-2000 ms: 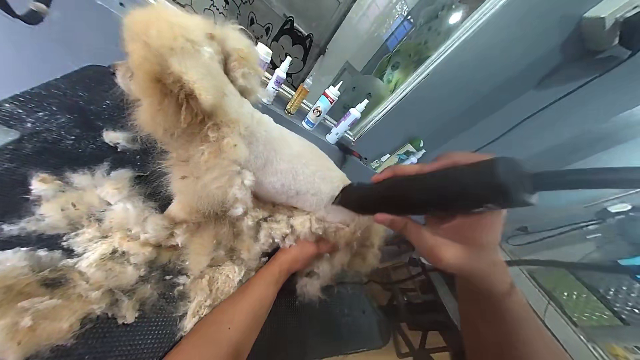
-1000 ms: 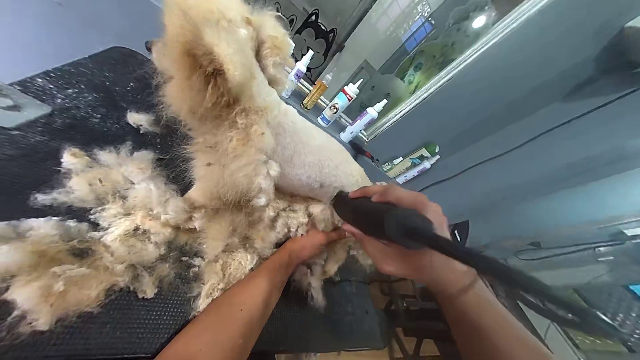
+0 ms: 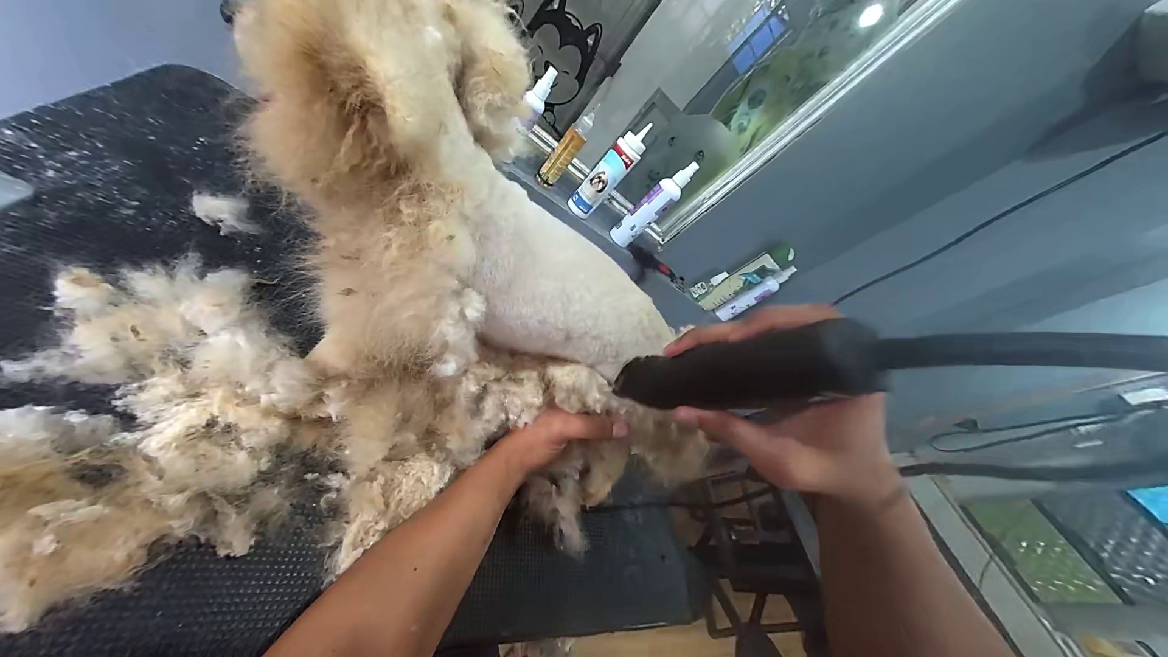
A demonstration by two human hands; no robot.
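A cream, curly-coated dog (image 3: 547, 265) stands on a black grooming table (image 3: 584, 584), its back and side shorn short, its head and legs shaggy. My right hand (image 3: 821, 447) grips a black electric clipper (image 3: 748, 370) with a thick hose or cord running right. The clipper's head touches the dog's rear flank, where short coat meets matted fur. Just below, my left hand (image 3: 566, 433) lies in the matted fur (image 3: 511, 392) at the dog's lower side, thumb stretched toward the clipper; its other fingers are hidden in the fur.
Loose clumps of cut fur (image 3: 201, 392) cover the table's left part. Along the wall ledge stand several bottles, one a white and blue bottle (image 3: 610, 173). A red and black tool (image 3: 655, 265) lies nearby. Below the table's right end is a dark stool or stand (image 3: 757, 557).
The clipper has swung from a downward slant of its hose to nearly level, its head still at the dog's rear flank. My left hand stays in the matted fur.
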